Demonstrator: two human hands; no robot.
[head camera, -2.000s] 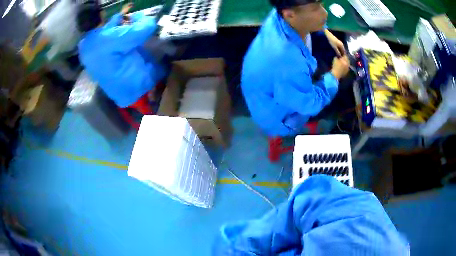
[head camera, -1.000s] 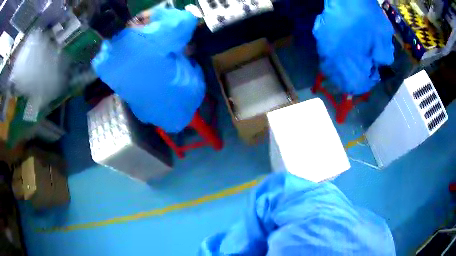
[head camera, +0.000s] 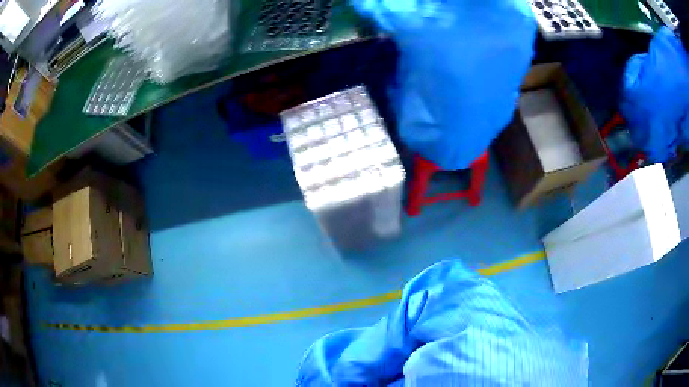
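Neither of my hands shows. The blue sleeve or smock (head camera: 446, 325) fills the bottom middle, with a pale, finely striped patch at the bottom edge that I cannot name for sure. The nearest thing in front of me is a tall stack of clear or white blister trays (head camera: 347, 155) standing on the blue floor. A white stack (head camera: 608, 227) stands on the floor at the right. An open brown carton (head camera: 555, 136) with a pale sheet or stack inside is between them, further back.
A person in a blue smock (head camera: 464, 75) sits on a red stool (head camera: 447, 185). Another person in blue (head camera: 661, 94) is at the far right. A green-topped bench (head camera: 68, 125) runs along the back. Brown cartons (head camera: 98, 230) stand at the left. A yellow line (head camera: 302, 313) crosses the floor.
The view has swung left, so the tray stack, stool and open carton have shifted right in it. More of the bench and the left cartons shows. The striped patch now shows at the bottom.
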